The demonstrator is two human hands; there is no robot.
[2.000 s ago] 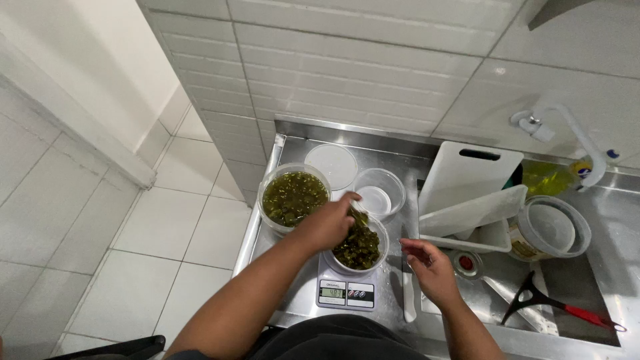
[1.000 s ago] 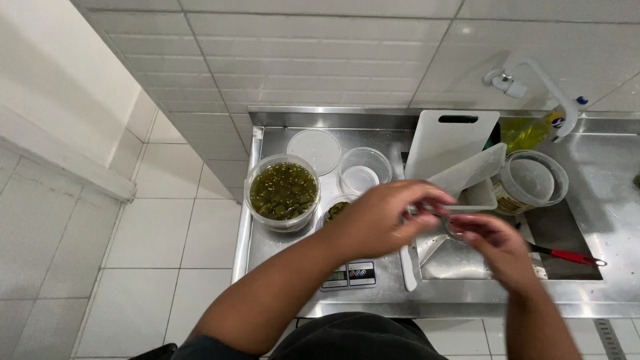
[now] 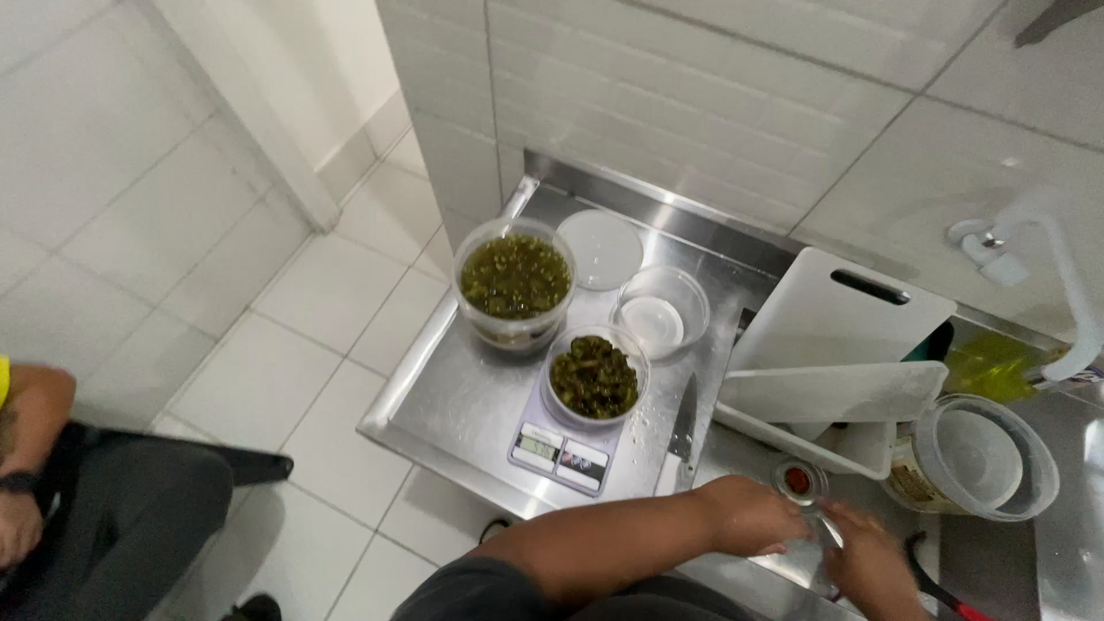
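Observation:
My left hand and my right hand are close together over the sink's near edge, both slightly blurred. Between them lies part of a shiny metal thing; whether either hand grips it cannot be told. Just beyond them is a small round metal piece with a red centre. To their left, a clear plastic tub of chopped green pickles stands on a digital kitchen scale. A larger tub of green pickles in liquid stands behind it, left of an open clear tub.
A knife lies right of the scale. A round white lid is at the back. White cutting boards, a white tray, an open plastic bucket and a red-handled tool occupy the sink area. A seated person is at left.
My left hand was over the pickle tub on the scale two seconds ago; it has moved right, beside my right hand. Both hands are now lower, over the sink's near edge. The view has swung left.

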